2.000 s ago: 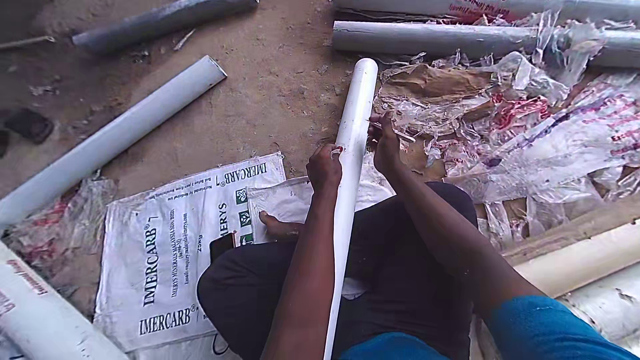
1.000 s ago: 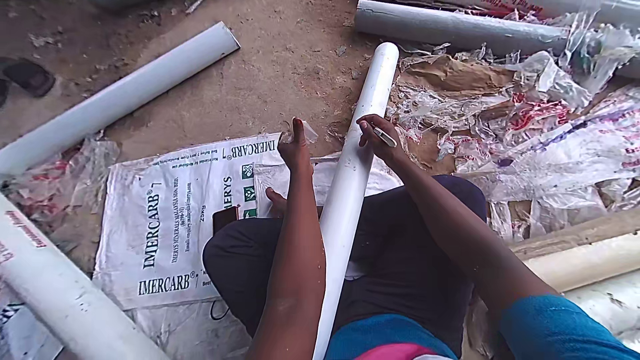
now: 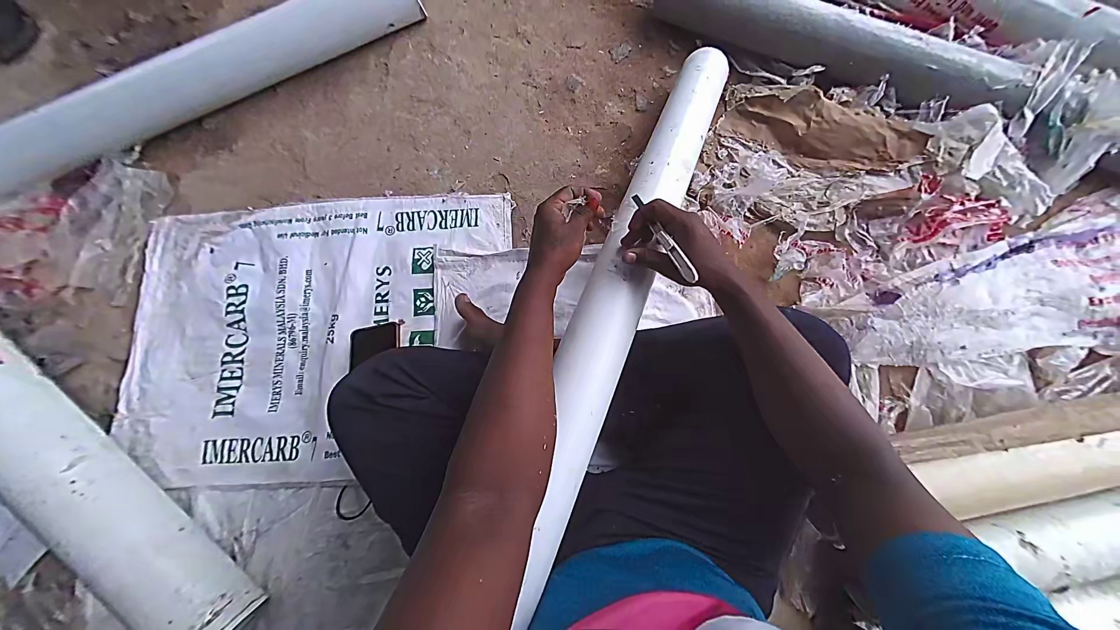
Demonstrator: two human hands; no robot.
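Note:
A long white pipe or roll [image 3: 612,324] with a rounded far end slants across my lap, between my crossed legs and away from me. My left hand [image 3: 564,232] is just left of it, fingers pinched on a small scrap, perhaps clear plastic film. My right hand [image 3: 674,241] rests on the right side of the pipe and holds a slim tool with a white looped handle [image 3: 674,254] and a dark tip, possibly a small cutter; its exact kind is unclear.
Printed white woven sacks [image 3: 350,236] lie under my legs, with a dark phone [image 3: 374,343] by my left knee. Pale pipes lie at the upper left [image 3: 210,79], lower left [image 3: 105,499], top right [image 3: 840,44] and lower right [image 3: 1024,472]. Torn plastic film [image 3: 989,306] heaps at the right.
My left hand, raised with film between its fingers a second ago, is now lower and nearer the pipe. My right hand still holds the slim tool at the pipe.

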